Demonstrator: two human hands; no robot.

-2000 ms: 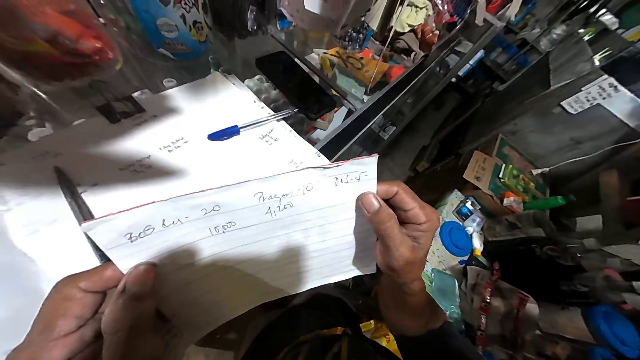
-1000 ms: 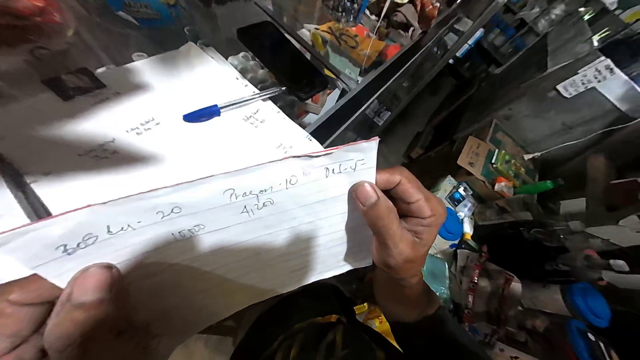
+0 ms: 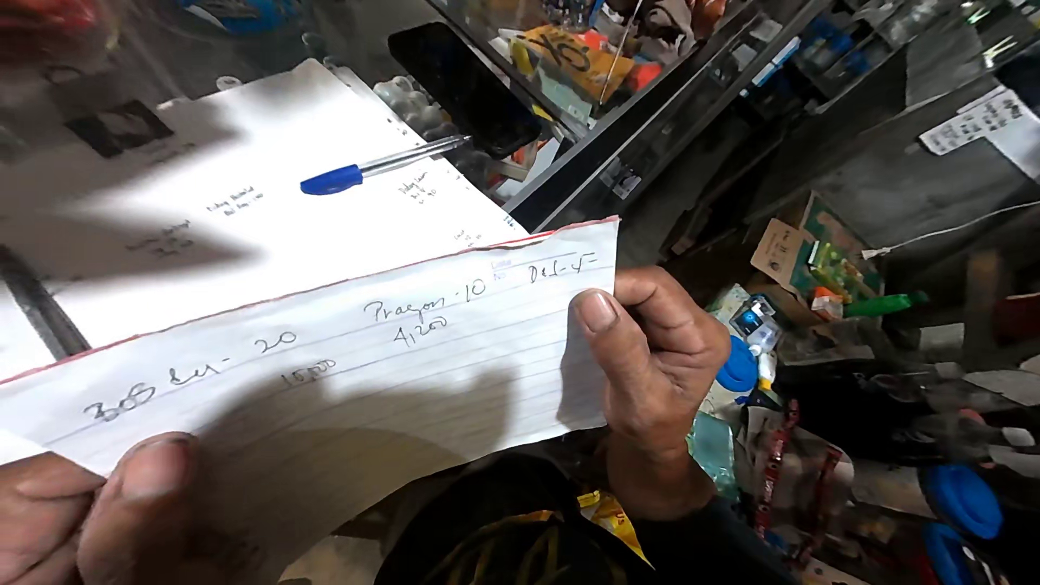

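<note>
Between my two hands a lined sheet of paper [image 3: 455,374] with handwriting and a red top edge is stretched, slightly tilted. My left hand [image 3: 106,504] pinches its lower left part, thumb on top; this hand is partly cut off by the frame. My right hand [image 3: 658,349] grips the right edge, thumb in front and fingers behind. Beyond the sheet, a clear ballpoint pen with a blue cap [image 3: 333,180] lies on large white papers [image 3: 276,122] that bear small writing. A dark shadow falls across the lined sheet.
A black phone [image 3: 463,85] lies behind the pen, beside the edge of a glass counter [image 3: 626,122] with packets beneath. To the right, lower down, are an open cardboard box [image 3: 780,252], a green bottle [image 3: 886,305], blue round lids [image 3: 963,500] and other clutter.
Both hands keep hold of the lined sheet. My left hand and the sheet's left part have shifted toward the left edge of the view since two seconds ago.
</note>
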